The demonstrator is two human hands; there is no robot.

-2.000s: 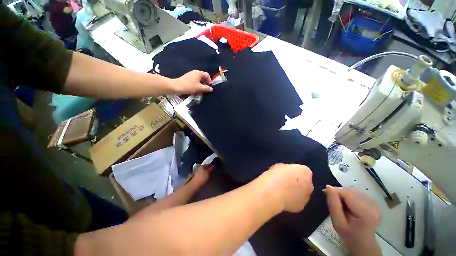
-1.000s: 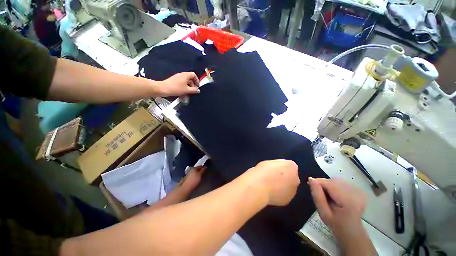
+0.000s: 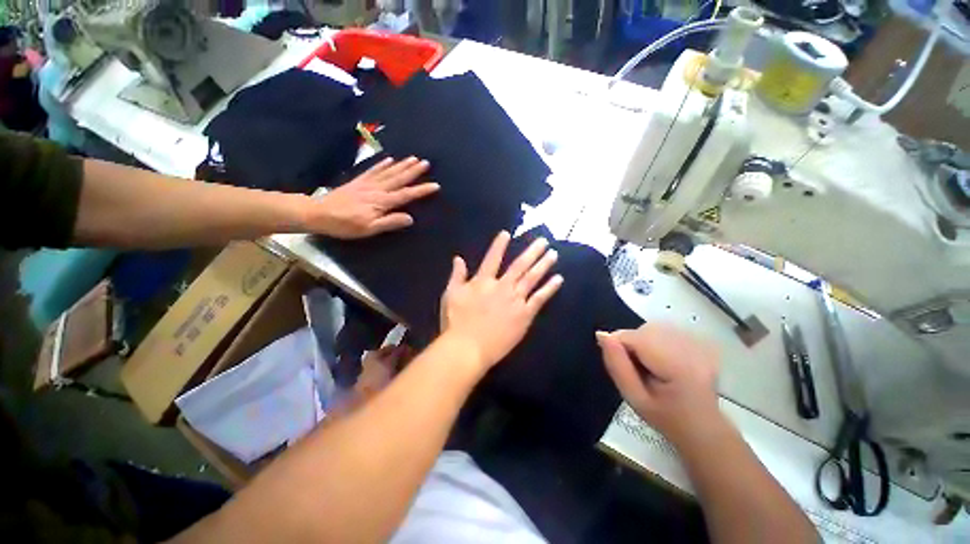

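Black fabric panels [image 3: 425, 122] lie across the white table and over its near edge. My right hand [image 3: 668, 374] pinches the right edge of the black fabric between thumb and fingertip. My left hand [image 3: 381, 368] is small and partly hidden behind another person's forearm, low by the near table edge; its grip cannot be told. The other person's two hands, one far [image 3: 372, 202] and one near [image 3: 495, 306], lie flat with spread fingers on the fabric.
A cream sewing machine [image 3: 840, 191] stands at right, with tweezers [image 3: 713, 295], snips [image 3: 800, 372] and shears [image 3: 846, 393] on its bed. A red basket [image 3: 394, 55] is at the far edge. A carton [image 3: 202, 319] with white sheets [image 3: 261, 393] is at lower left.
The view has shifted right. The other person's far hand has let go of the fabric edge and lies flat; the near hand has opened from a fist and spread. My right hand keeps its pinch.
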